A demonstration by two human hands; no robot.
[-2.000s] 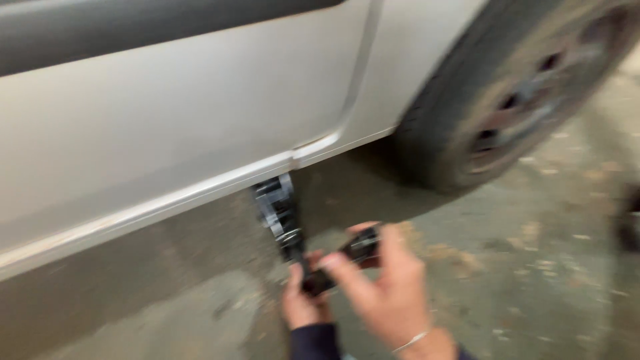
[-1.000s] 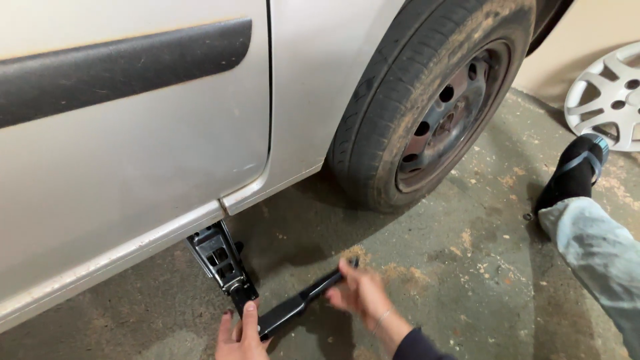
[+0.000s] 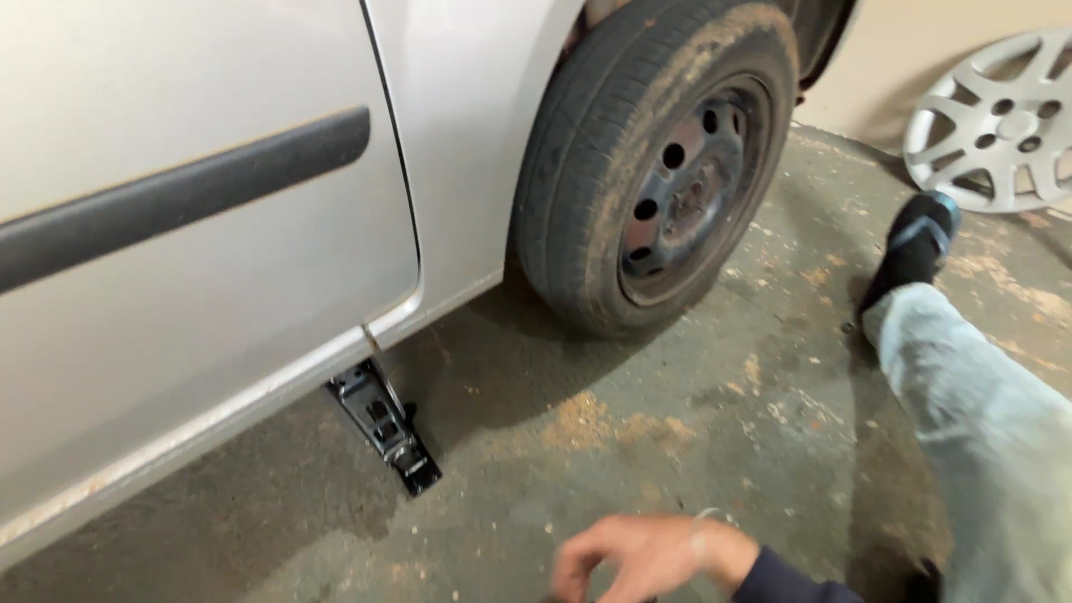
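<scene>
A black car jack [image 3: 387,429] stands on the floor under the sill [image 3: 251,394] of a silver car, near the rear edge of the door. My right hand [image 3: 641,557] is at the bottom edge of the view, to the right of the jack and apart from it. Its fingers are curled downward and blurred, and the frame cuts off what lies below them, so whether it holds something cannot be told. My left hand is out of view. Beyond the jack, a tyre on a rusty steel wheel [image 3: 691,188] rests without a cover.
My leg in light jeans [image 3: 963,402] stretches along the right, ending in a black and blue shoe [image 3: 917,234]. A silver wheel cover [image 3: 1017,126] leans against the wall. Sandy debris [image 3: 586,423] lies on the worn concrete floor.
Both hands have come away from the jack, and the left has left the view. The black handle or bar they held at the jack is no longer seen there.
</scene>
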